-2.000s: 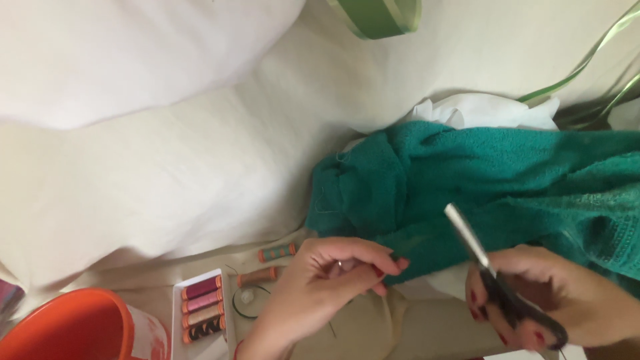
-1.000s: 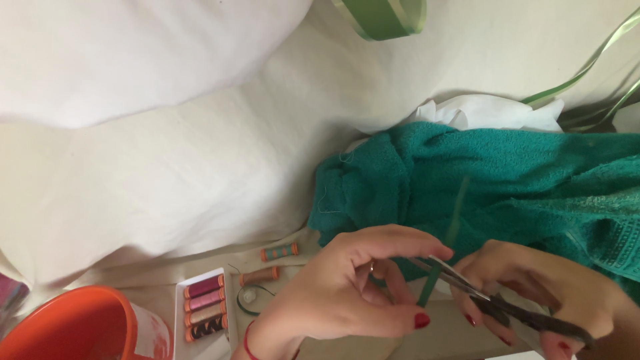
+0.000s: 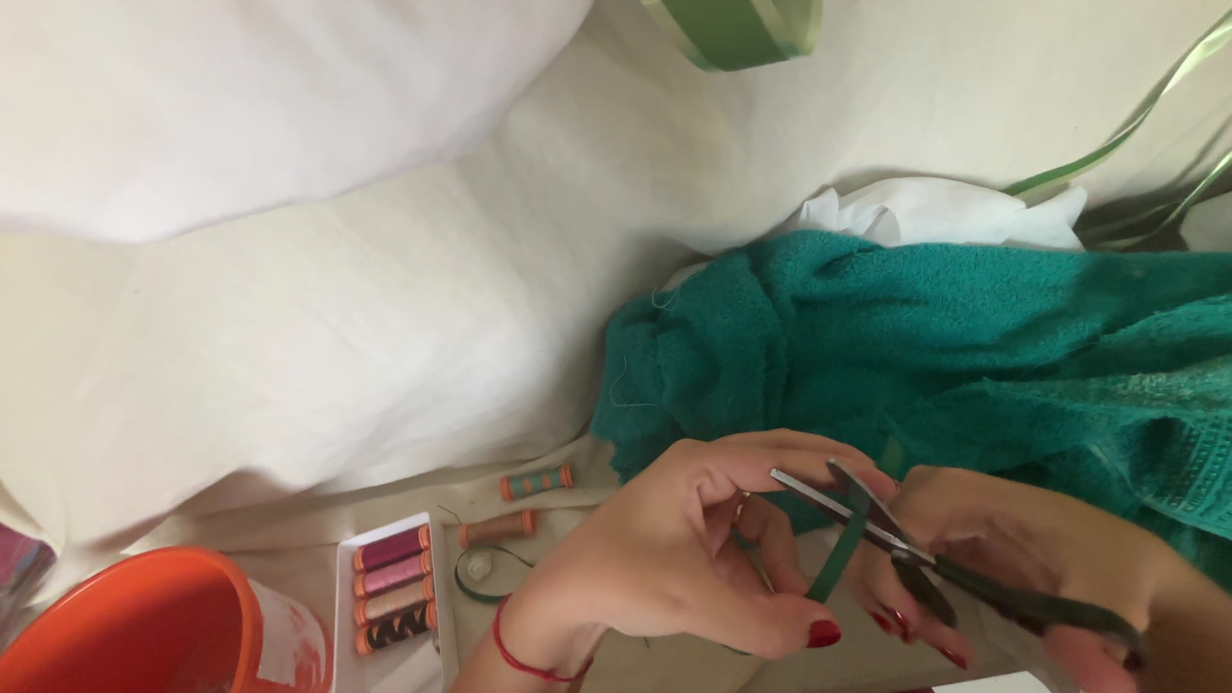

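Note:
My left hand (image 3: 712, 539) pinches a narrow dark green ribbon (image 3: 839, 556) near its lower end, between thumb and fingers. My right hand (image 3: 1039, 568) holds black-handled scissors (image 3: 905, 551). Their blades are parted and point up and left, and the ribbon passes between them, close to my left fingertips. Behind both hands lies a crumpled teal towel (image 3: 924, 337). Whether the blades have cut into the ribbon cannot be told.
An orange bucket (image 3: 252, 626) stands at the lower left. Beside it a white tray (image 3: 441, 597) holds several thread spools (image 3: 393, 547). Two more spools (image 3: 535, 481) lie on the beige cloth (image 3: 318, 510). Light green ribbon (image 3: 741, 38) shows at the top; white fabric (image 3: 924, 207) is behind the towel.
Two seconds ago the scissors were upright, apart from my left hand, over the towel. They have since tilted left and come to the green ribbon at my left fingers.

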